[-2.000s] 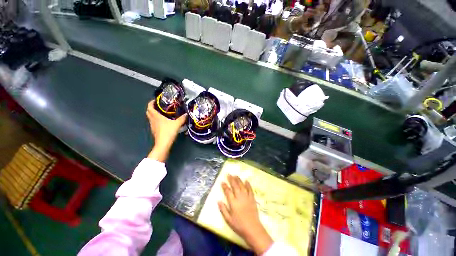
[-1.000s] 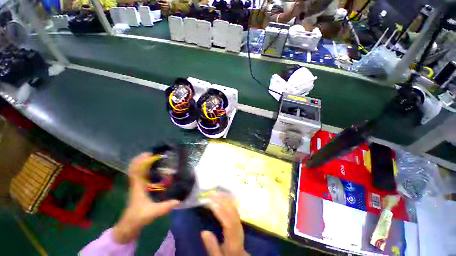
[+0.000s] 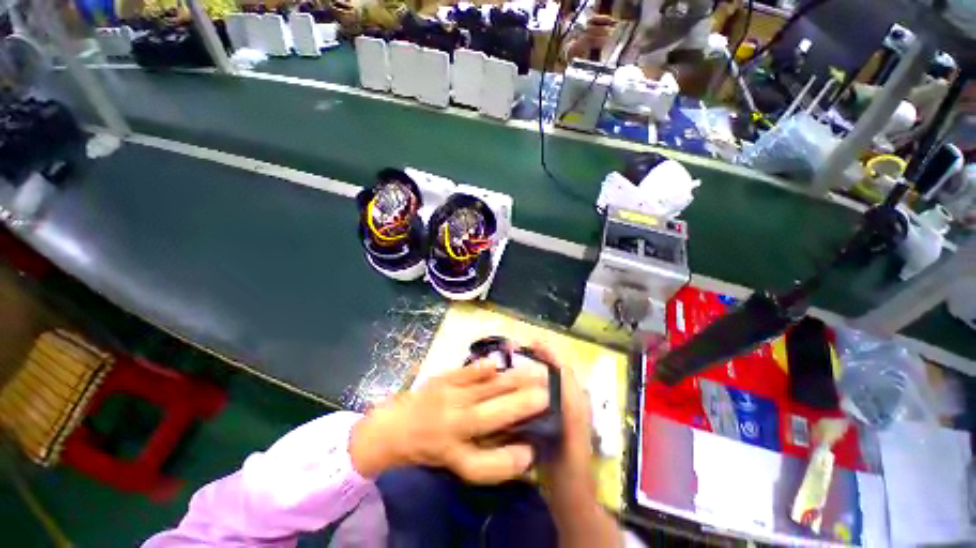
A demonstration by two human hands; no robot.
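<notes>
A black camera unit is held over the near part of the yellow pad, mostly covered by my hands. My left hand lies across its top and left side with the fingers over it. My right hand holds its right side. Two open camera units with red and yellow wires, one on the left and one on the right, stand side by side on the bench behind the pad, white plates behind them.
A grey screw feeder stands behind the pad. A black electric screwdriver hangs over the red mat. A pale tube and a black object lie there. A red stool is at the left. A white-wrapped item sits behind the feeder.
One camera unit has left the row of three and moved over the pad between my hands. My left hand has swung right onto its top; my right hand has risen off the pad to its side.
</notes>
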